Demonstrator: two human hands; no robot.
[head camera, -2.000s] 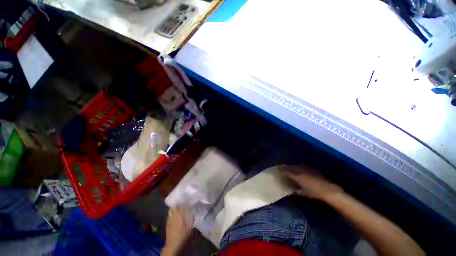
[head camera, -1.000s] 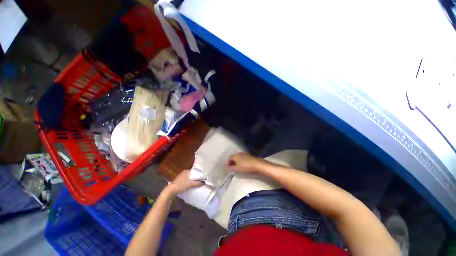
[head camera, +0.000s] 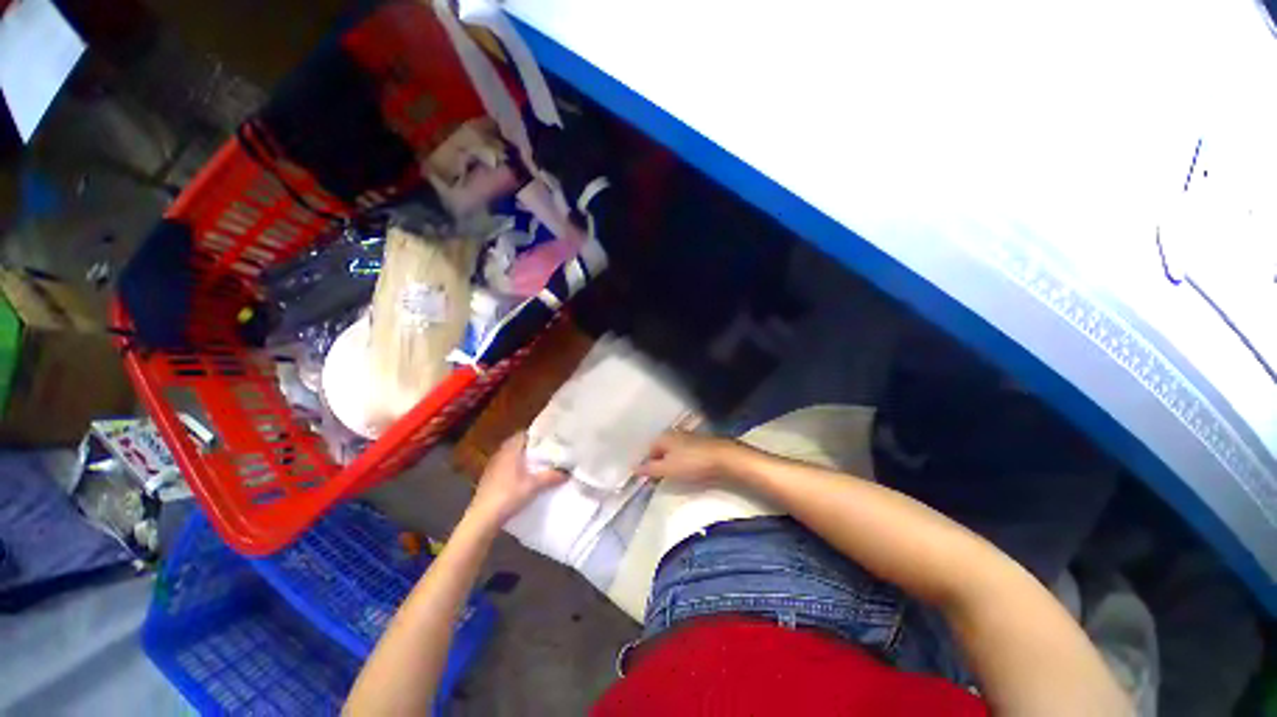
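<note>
A bundle of cream fabric pieces (head camera: 605, 409) is held over my lap, below the table's front edge. My left hand (head camera: 513, 483) grips its left side, with the fingers at the fabric. My right hand (head camera: 682, 460) holds its lower right side. White fabric (head camera: 567, 524) hangs below the bundle between my hands. A larger cream piece (head camera: 812, 437) lies across my lap and passes under my right forearm. The fingertips are partly hidden in the fabric.
A red plastic basket (head camera: 255, 524) with scraps and a wrapped cream bundle (head camera: 420, 311) stands at left. A blue crate (head camera: 266, 647) is below it. The white table's blue edge (head camera: 784, 214) runs diagonally above my hands, with a printed ruler band (head camera: 1085, 319).
The view has swung down and left since the oldest frame. My right hand has moved from the lap piece to the bundle. In the last second both hands have stayed nearly still.
</note>
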